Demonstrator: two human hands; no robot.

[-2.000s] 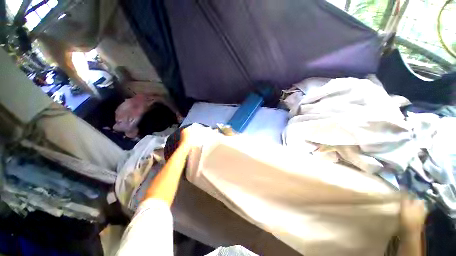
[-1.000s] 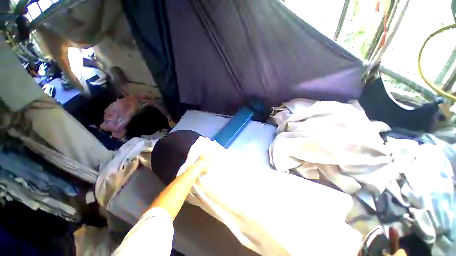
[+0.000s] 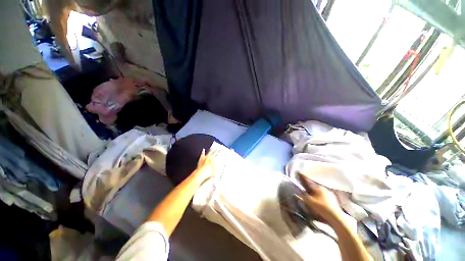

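Observation:
A cream-white garment [image 3: 239, 188] lies over the dark pressing arm [image 3: 189, 155], whose rounded end shows bare at the left. My left hand [image 3: 206, 165] is on the garment's left edge, fingers at the cloth; whether it pinches the cloth or lies on it is hard to see. My right hand [image 3: 321, 201] grips the handle of a dark steam iron [image 3: 294, 206], which is on the middle of the garment and is blurred. The iron's handle is mostly hidden by my fingers.
Behind the arm lie a blue cylinder [image 3: 251, 137] and a white board [image 3: 216, 124]. A crumpled cream garment pile [image 3: 339, 155] is at the right. A dark purple-grey curtain [image 3: 275, 61] hangs behind. Cream cloth [image 3: 120, 163] drapes at the left. Another person's pinkish clothing [image 3: 114, 97] shows beyond.
My right hand has come from the lower right edge onto the garment with the iron in it. My left hand stays at the garment's left edge. The view has shifted.

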